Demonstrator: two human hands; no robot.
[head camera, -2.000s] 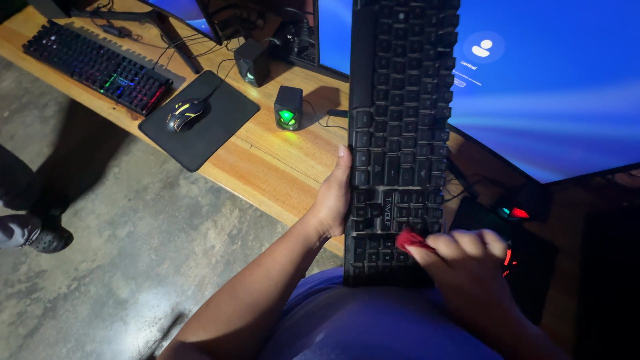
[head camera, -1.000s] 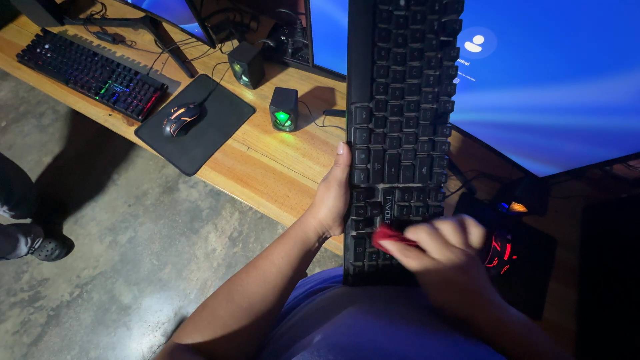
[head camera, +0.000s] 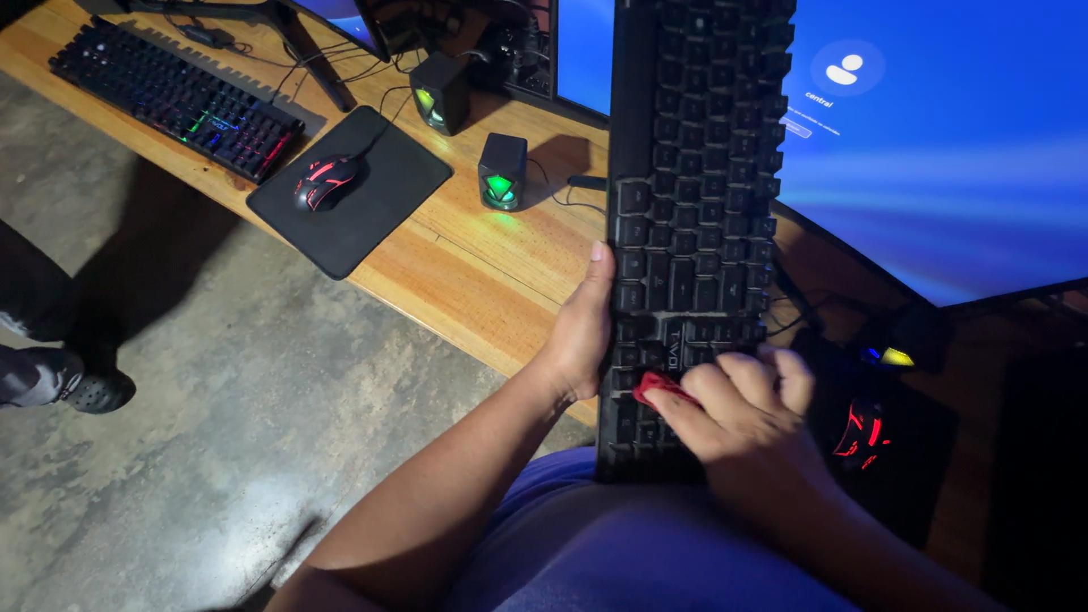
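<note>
A black computer keyboard (head camera: 680, 246) stands on end in front of my body, keys facing me, its lower end against my shirt. My left hand (head camera: 582, 331) grips its left long edge, with the thumb along the side and the fingers hidden behind. Pinched in my right hand (head camera: 744, 404) is a red cloth (head camera: 661, 388), pressed on the keys near the lower end. Pale dust or grime shows between the keys.
On the wooden desk (head camera: 459, 255) are a second, lit keyboard (head camera: 178, 98), a mouse (head camera: 327, 180) on a black mat (head camera: 391, 183) and small speakers (head camera: 503, 174). A lit monitor (head camera: 943, 144) stands behind, right. Another person's clog (head camera: 102, 392) is at left.
My right hand with the red cloth has moved left across the lower keys since two seconds ago. My left hand has kept its hold on the keyboard's edge.
</note>
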